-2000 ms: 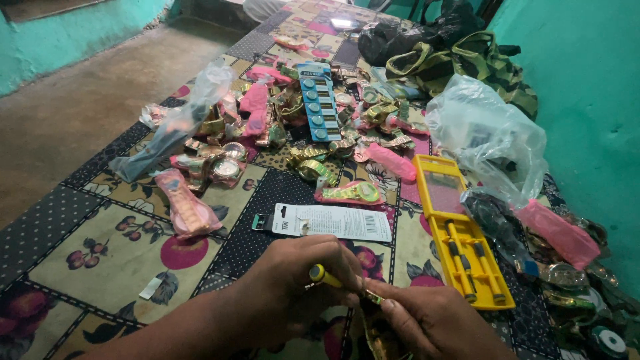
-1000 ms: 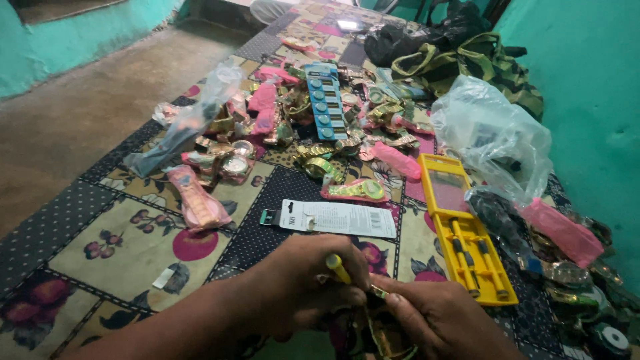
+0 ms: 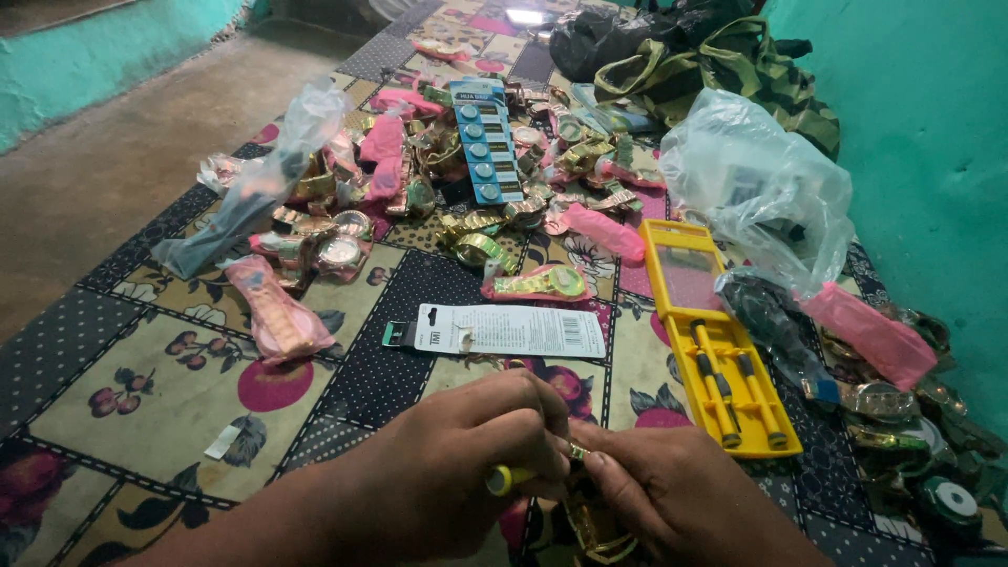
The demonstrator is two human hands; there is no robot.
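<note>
My left hand (image 3: 465, 465) is closed round a yellow-handled precision screwdriver (image 3: 508, 479); its tip is hidden among the fingers. My right hand (image 3: 669, 488) grips a gold-coloured metal wristwatch (image 3: 594, 524) at its bracelet, and the rest of it hangs below the fingers. The fingertips of both hands meet at the bracelet. To the right of them lies an open yellow plastic case (image 3: 683, 346) with several small yellow-and-black screwdrivers. Beyond the hands are a white printed blister card (image 3: 512, 331) and a gold watch in a pink sleeve (image 3: 539, 283).
A heap of gold watches (image 3: 476, 244) lies farther back, with a blue button-cell card (image 3: 487, 142) on top. Plastic bags (image 3: 756, 181) and a camouflage bag (image 3: 732, 87) stand by the green wall. More watches (image 3: 882, 402) crowd the right edge of the patterned tablecloth (image 3: 189, 394).
The screwdriver's yellow end, upright a second ago, now tilts down toward the left. Both hands stay together at the watch.
</note>
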